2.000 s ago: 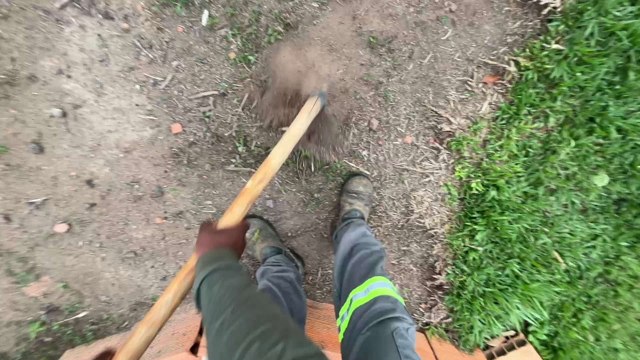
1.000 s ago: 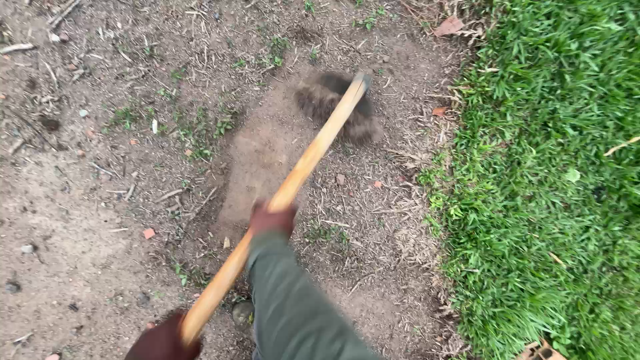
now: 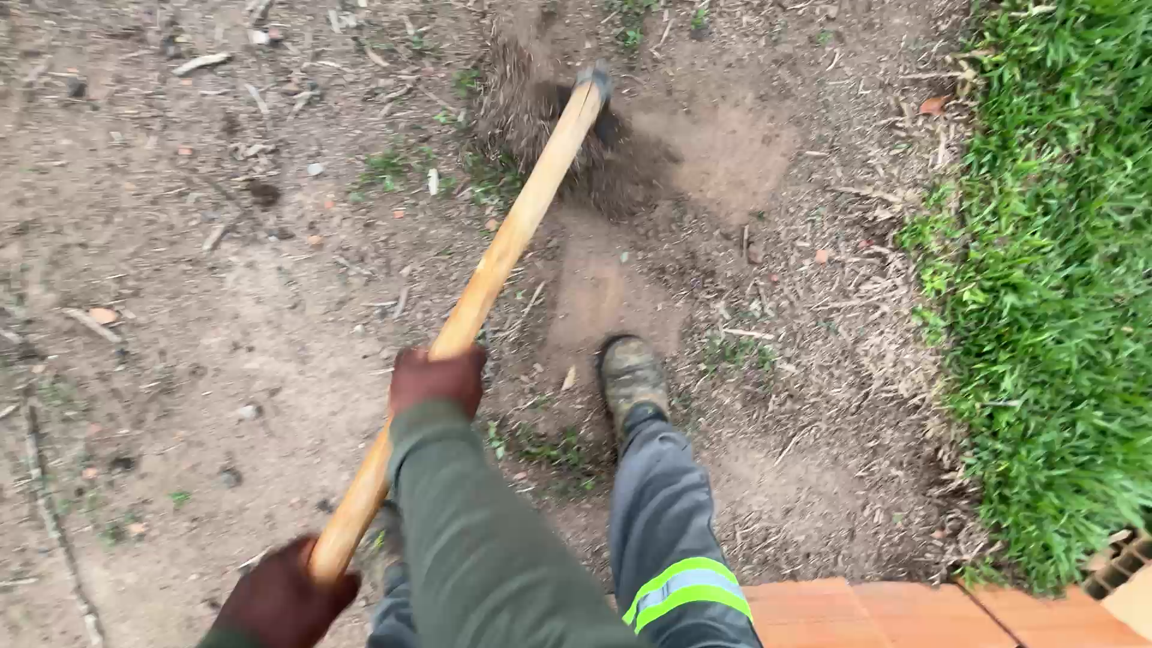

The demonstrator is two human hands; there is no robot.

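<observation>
A hoe's long wooden handle (image 3: 513, 243) slants from the lower left to the upper middle. My right hand (image 3: 438, 382) is closed around it partway along, its arm in a green sleeve. Lower down, my left hand (image 3: 290, 589) grips the handle near its butt end. The metal head (image 3: 594, 81) is low over the ground; its blade is mostly hidden among blurred loose soil and a clump of dry roots or grass (image 3: 517, 112). Scraped bare soil (image 3: 733, 153) lies right of the head.
One boot (image 3: 633, 378) stands on the dirt below the scraped patch; the other is mostly behind my right arm. Green grass (image 3: 1062, 297) borders the dirt on the right. Orange hollow clay bricks (image 3: 900, 616) line the bottom right. Twigs and small stones are scattered at left.
Both hands have stayed on the handle since one second ago. The loose soil and clump at the head now lie left of a scraped patch. The view has shifted, with bricks and a boot showing again.
</observation>
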